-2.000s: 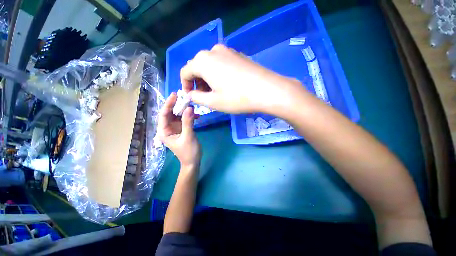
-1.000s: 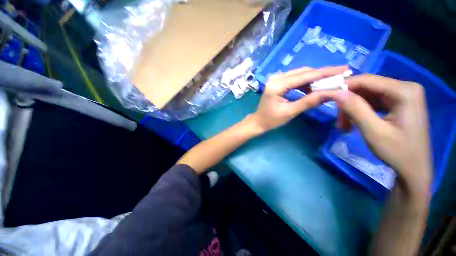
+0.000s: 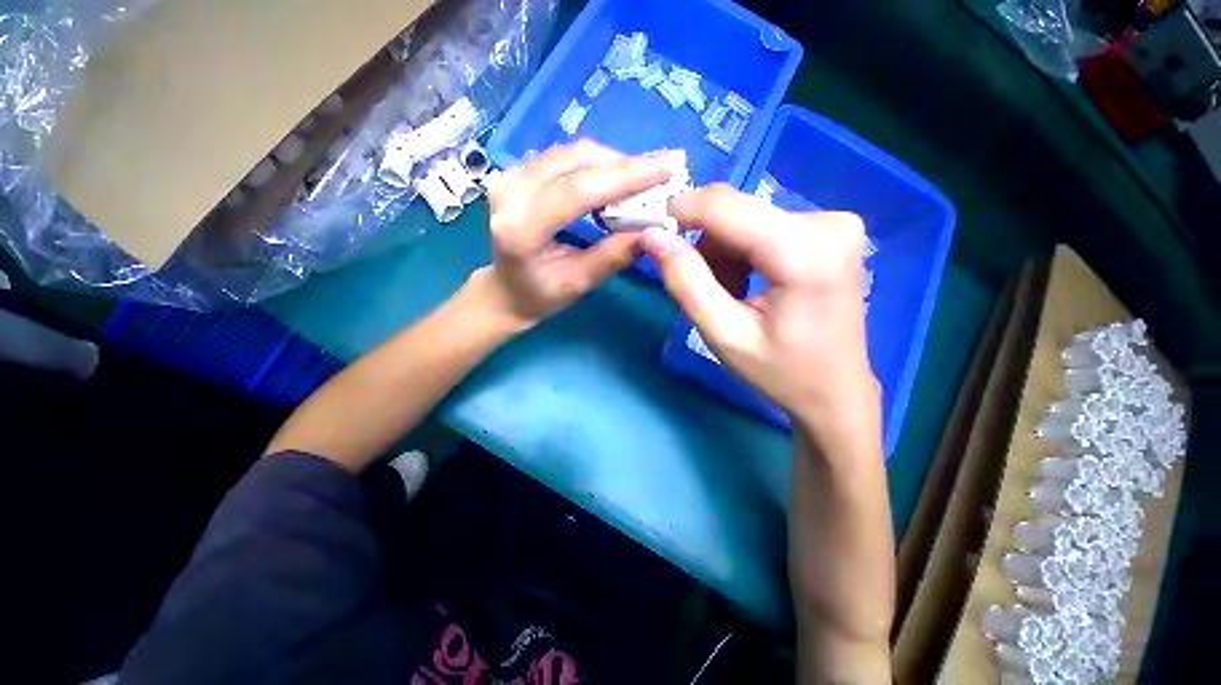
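A white plastic housing (image 3: 643, 208) is held between both hands, over the front of the left blue bin. My left hand (image 3: 556, 234) grips its left end between thumb and fingers. My right hand (image 3: 777, 288) has its thumb and fingertips at the right end; whether a small piece is between them is hidden. The left blue bin (image 3: 640, 127) holds small translucent flat pieces (image 3: 683, 88). The right blue bin (image 3: 900, 315) is partly covered by my right hand and holds small white pieces.
At left, a clear plastic bag (image 3: 288, 248) wraps a cardboard divider (image 3: 201, 101) and white housings (image 3: 449, 181). At right, star-ended assemblies (image 3: 1105, 495) lie in rows on stacked cardboard (image 3: 1002, 529). A perforated blue basket (image 3: 214, 351) sits low at left. A red object (image 3: 1122, 91) is at upper right.
The view has swung right since a second ago, so the bag and bins appear further left and the assemblies at right have come into view. Both hands still hold the white housing.
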